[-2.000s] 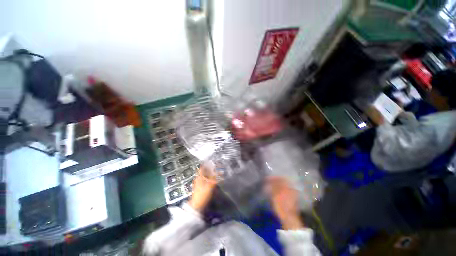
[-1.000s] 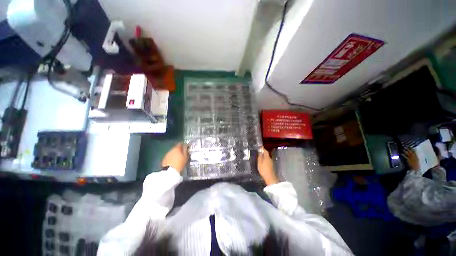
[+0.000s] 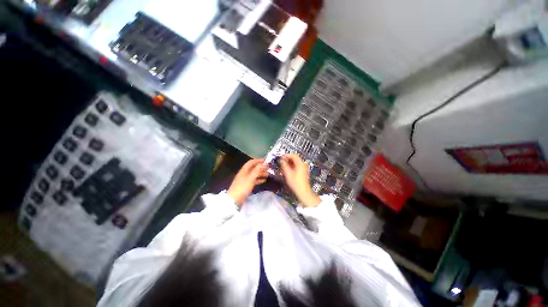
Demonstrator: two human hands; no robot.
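The clear blister tray (image 3: 339, 129) lies on the green bench, full of dark squares in rows. My left hand (image 3: 247, 178) and my right hand (image 3: 294, 174) are close together at its near left corner. The fingers of both hands are bent around something small and dark (image 3: 276, 163) between them; its shape is too blurred to tell, and I cannot tell which hand holds it.
A white blister tray (image 3: 69, 231) with dark squares and a black fixture (image 3: 109, 190) lies at the left. The machine's white bed (image 3: 207, 84) bears another black fixture (image 3: 151, 45), with a white-and-black unit (image 3: 261, 51) beside it. A red box (image 3: 387, 181) stands right of the clear tray.
My hands have left the two sides of the clear tray and come together at its near left corner. The view has turned, and the white blister tray at the left shows more fully.
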